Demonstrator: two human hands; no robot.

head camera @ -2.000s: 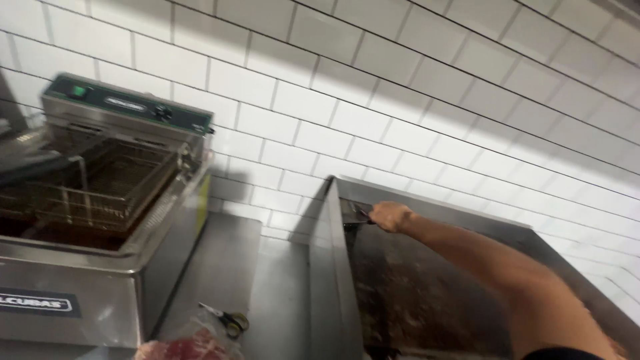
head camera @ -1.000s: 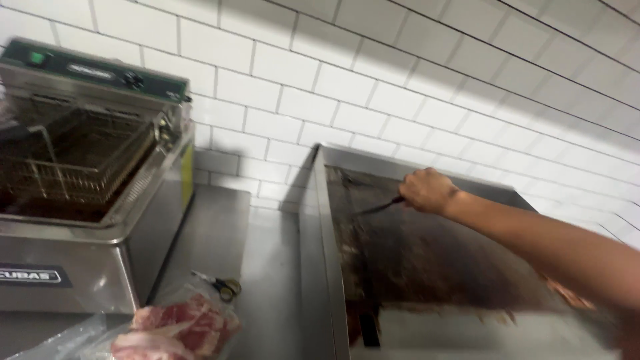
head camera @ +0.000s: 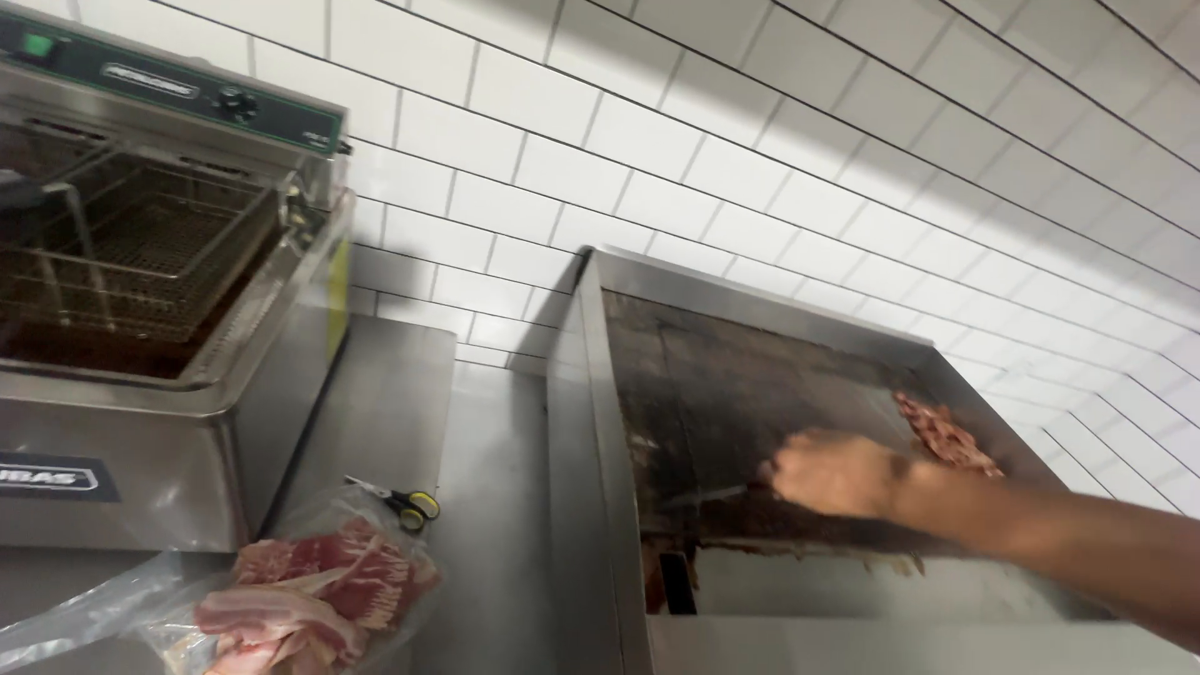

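Note:
My right hand [head camera: 834, 473] is closed around the handle of a scraper or spatula [head camera: 717, 495], whose blurred metal blade points left over the griddle. Dark grease and residue cover much of the flat griddle plate [head camera: 741, 375]; its front strip looks lighter and cleaner. Beyond my wrist, cooked bacon [head camera: 947, 436] lies in a pile by the griddle's right wall. Raw bacon [head camera: 309, 600] sits in an open clear plastic bag at the lower left, with yellow-and-black scissors [head camera: 408, 506] just behind it. My left hand is outside the frame.
A steel deep fryer [head camera: 169, 459] with a wire basket [head camera: 141, 244] stands on the left. Between it and the griddle is a steel counter [head camera: 497, 497]. The griddle has raised side and back walls [head camera: 586, 422], a dark slot [head camera: 677, 583] at its front left, and a white tiled wall behind.
My right hand has moved with the tool from the back left of the griddle toward its front. The cooked bacon now shows plainly at the right, and more of the raw bacon is in view.

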